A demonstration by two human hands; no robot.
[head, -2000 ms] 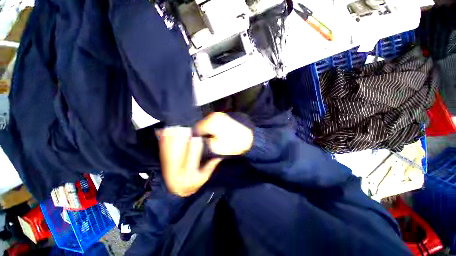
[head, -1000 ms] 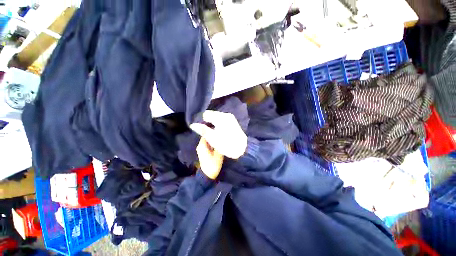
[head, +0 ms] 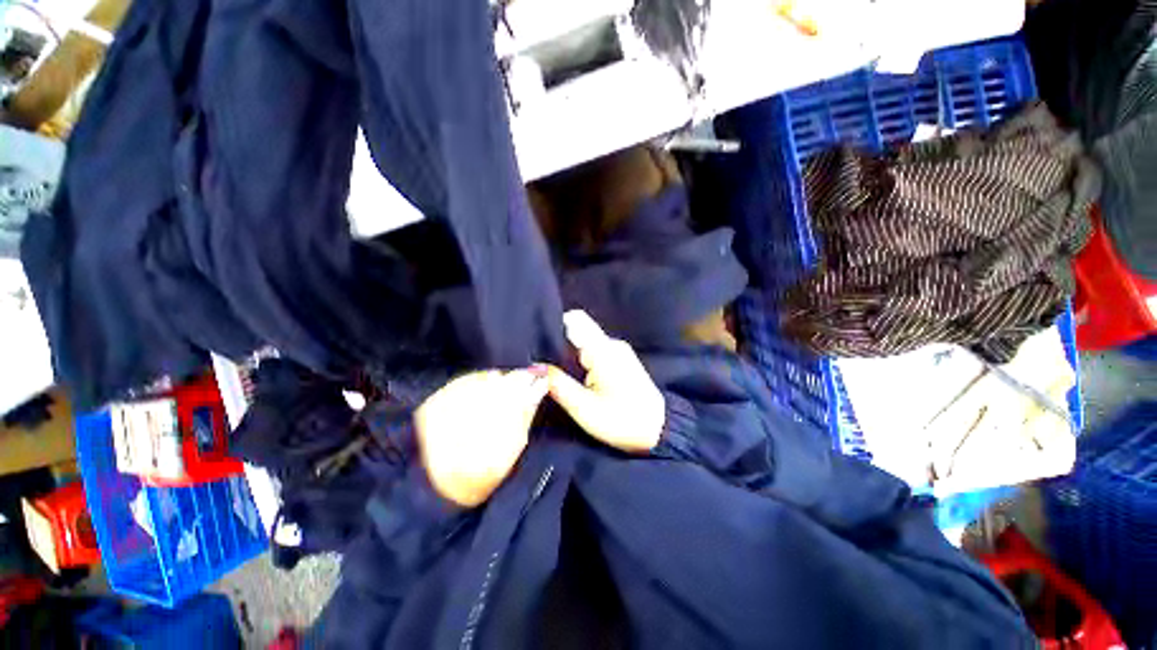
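Observation:
A navy garment piece (head: 444,114) hangs from the table's left part down toward the lap. Its lower end is between my two hands. My left hand (head: 476,432) and my right hand (head: 615,387) meet at the fingertips, pinching the end of the cloth in front of my jacket. More navy cloth (head: 254,191) is heaped at the left. The sewing machine bed (head: 571,64) with its dark opening is cut off by the top edge.
Striped brown-black fabric (head: 939,241) lies over a blue crate (head: 780,165) at the right. Another blue crate (head: 190,540) and a red crate (head: 203,432) are at the lower left. Dark cloth (head: 305,432) is piled below the table. Red plastic (head: 1117,292) shows at the far right.
The hands came together at the cloth's lower end, the left hand emerging at the left side. The hanging piece now reaches down between them. The view has shifted, with the machine higher in frame.

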